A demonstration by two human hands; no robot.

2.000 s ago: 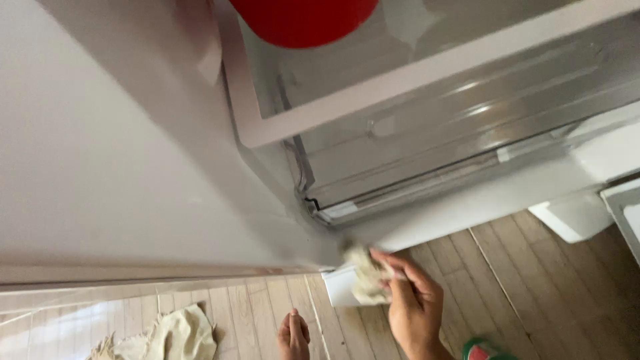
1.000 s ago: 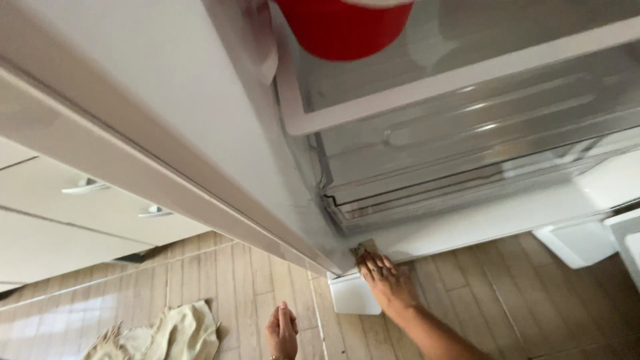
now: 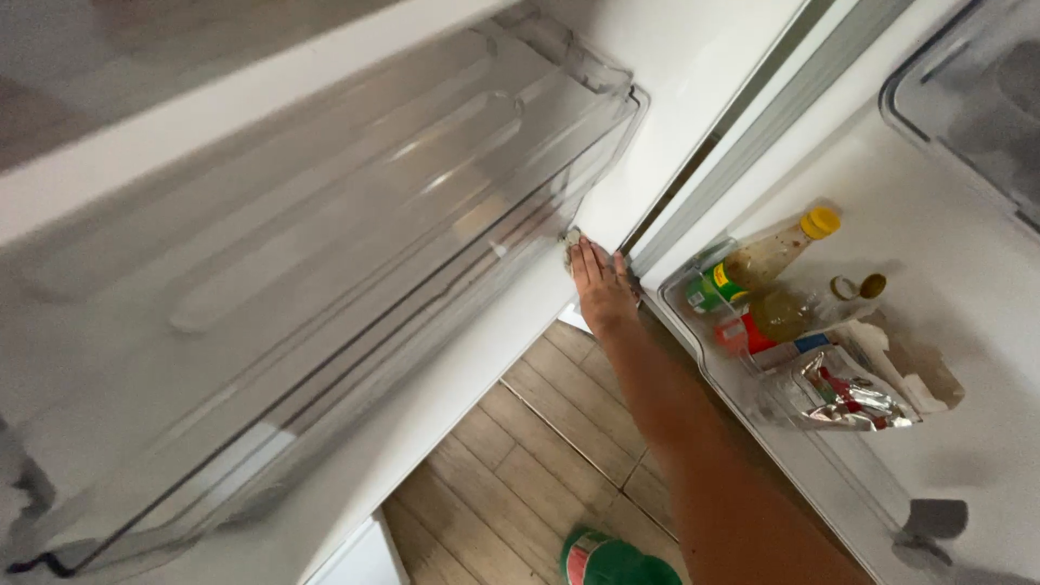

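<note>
With its fingers spread over a pale cloth (image 3: 572,250), my right hand (image 3: 603,291) presses on the bottom front edge of the refrigerator interior (image 3: 455,370), at the corner by the door hinge. Most of the cloth is hidden beneath the fingers. Left of the hand is a clear plastic drawer (image 3: 349,268). My left hand is out of view.
The open refrigerator door (image 3: 967,325) stands at the right; its shelf holds a yellow-capped bottle (image 3: 772,256), a second bottle (image 3: 784,313) and a silver foil pouch (image 3: 845,390). A green bottle (image 3: 617,561) is by the wood-look floor (image 3: 520,439) at the bottom.
The view has swung right, to the door's hinge side. My right hand and the cloth have moved along the bottom edge to that corner. My left hand, seen earlier, has left the view.
</note>
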